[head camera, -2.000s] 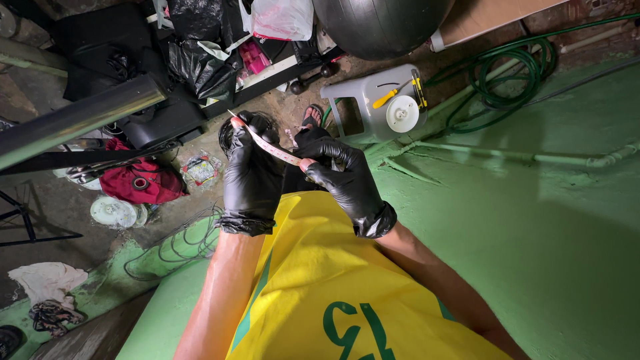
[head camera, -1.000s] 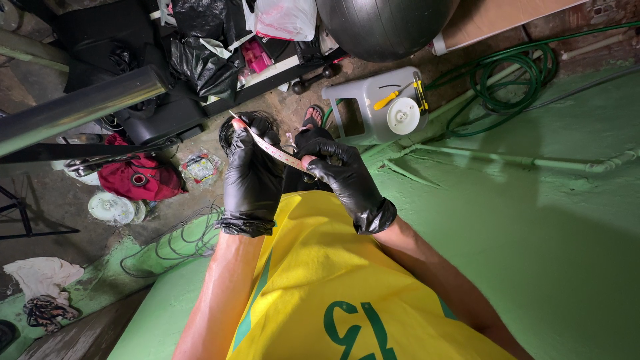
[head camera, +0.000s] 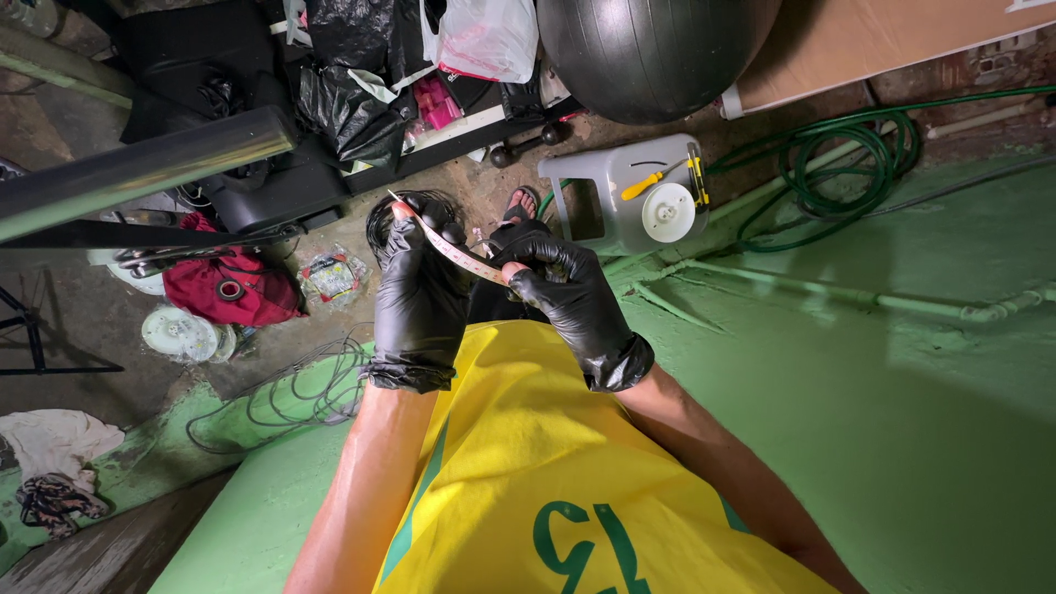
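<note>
In the head view both my hands wear black disposable gloves with bare fingertips showing at thumb or finger. My left hand pinches one end of a white tape measure strip with printed marks. My right hand grips the same strip farther along, so a short, slightly curved length spans between the hands. A thin pale tip sticks out past my left fingertips. Part of the tape is hidden behind my right hand. Coiled black cable lies on the floor beyond my left hand.
A grey plastic stool holds a yellow-handled screwdriver, a yellow tool and a white spool. Around it are a black exercise ball, a green hose and a dumbbell. A red bag lies left.
</note>
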